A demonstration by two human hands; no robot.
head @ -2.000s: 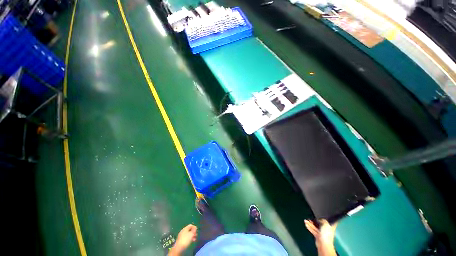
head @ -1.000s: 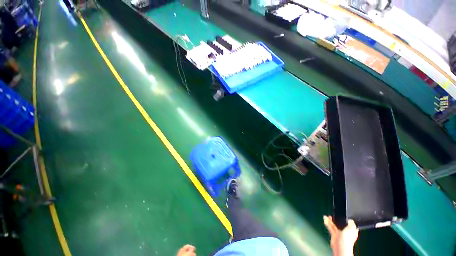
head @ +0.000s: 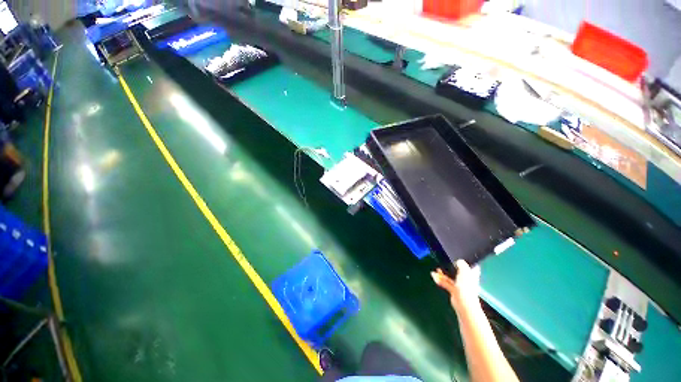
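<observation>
An empty black tray (head: 455, 190) is held out over the bench by my right hand (head: 461, 282), which grips its near short edge beside a white label. The tray is tilted and partly covers a blue tray (head: 410, 237) of slim white units. A pale fixture (head: 349, 177) stands just left of it, its far part hidden. A second pale fixture with dark holders (head: 621, 328) lies at the lower right. My left hand is out of the picture.
The green bench (head: 280, 101) runs diagonally, with a metal post (head: 336, 56). Farther along are a black tray of white units (head: 237, 63) and another blue tray (head: 191, 40). A blue stool (head: 315, 297) stands on the floor. A facing bench carries red bins (head: 609, 51).
My right hand has carried the black tray from its place on the bench, along the bench, over the blue tray. My left hand has left the picture. The view has shifted along the bench.
</observation>
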